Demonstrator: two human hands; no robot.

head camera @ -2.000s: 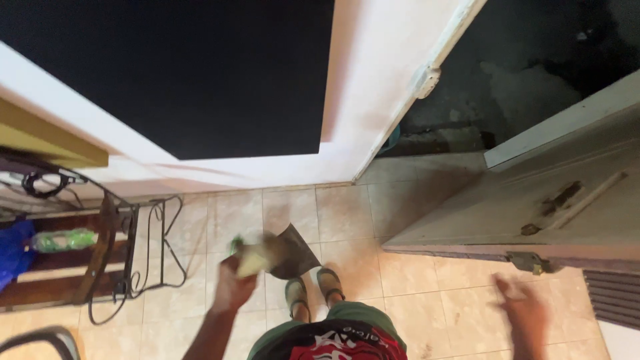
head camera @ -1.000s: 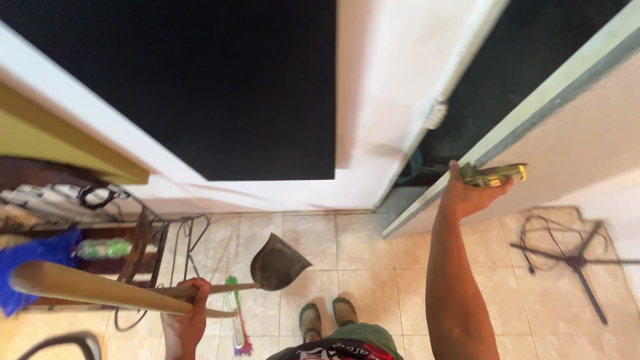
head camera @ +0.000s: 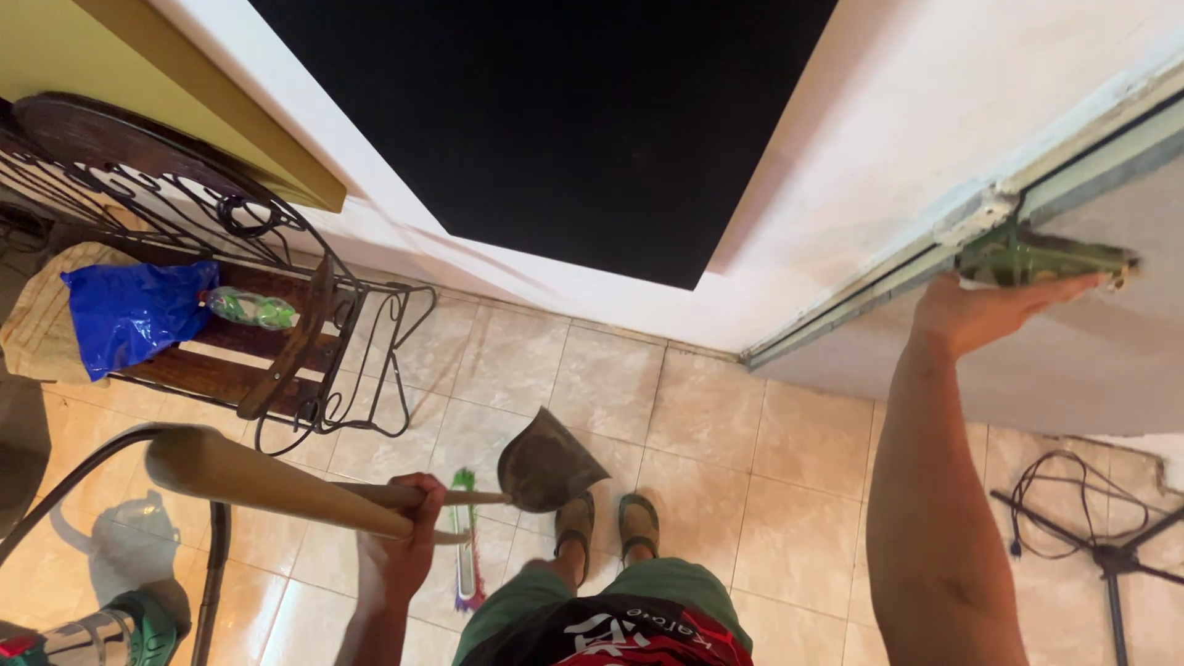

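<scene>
My left hand, low and left of centre, is closed round the handles of a long-handled dustpan with a dark metal scoop and a broom. A thick pale handle points toward the left. The broom head, with green and purple bristles, is over the floor beside my feet. At the right, my right hand is against the green and brass door lock, its fingers stretched beneath it; whether they grip it is unclear. The door meets its frame.
A wrought-iron and wood bench at the left holds a blue plastic bag and a green-and-clear bottle. A black stand and a coiled cord are at the lower right. A vacuum hose curves at lower left.
The door has swung from wide open to its frame, hiding the dark space beyond. My right hand, away from the door two seconds ago, is now at its lock.
</scene>
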